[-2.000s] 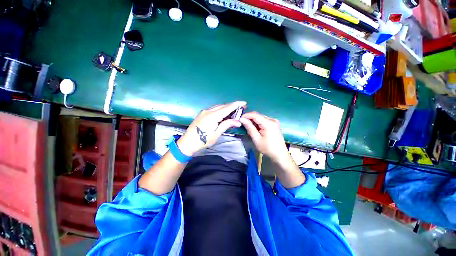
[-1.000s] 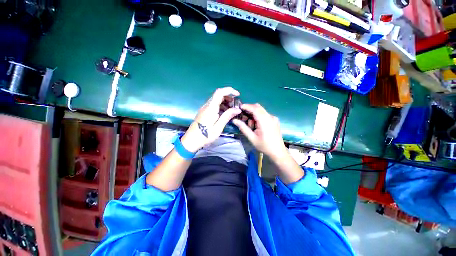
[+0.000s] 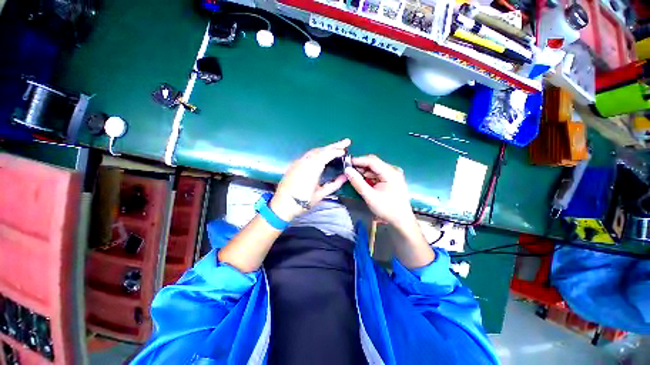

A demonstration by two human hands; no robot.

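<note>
A small dark device with a light rim (image 3: 347, 162), perhaps a watch case, is held between both hands over the bench's front edge. My left hand (image 3: 310, 175) grips it from the left with thumb and fingers. My right hand (image 3: 383, 187) pinches at its right side with thumb and index finger. The fingers hide most of the device, and its details are too small to tell.
Tweezers (image 3: 438, 141) and white paper (image 3: 469, 184) lie right on the green bench (image 3: 285, 93). A flat-bladed tool (image 3: 443, 111) lies by a blue bin (image 3: 504, 115). Small dark parts (image 3: 209, 69) and a wire reel (image 3: 44, 108) are left; red trays (image 3: 35, 235) stand lower left.
The hands have turned the small device, and it now shows as a thin light edge between the fingertips. The camera view has shifted slightly.
</note>
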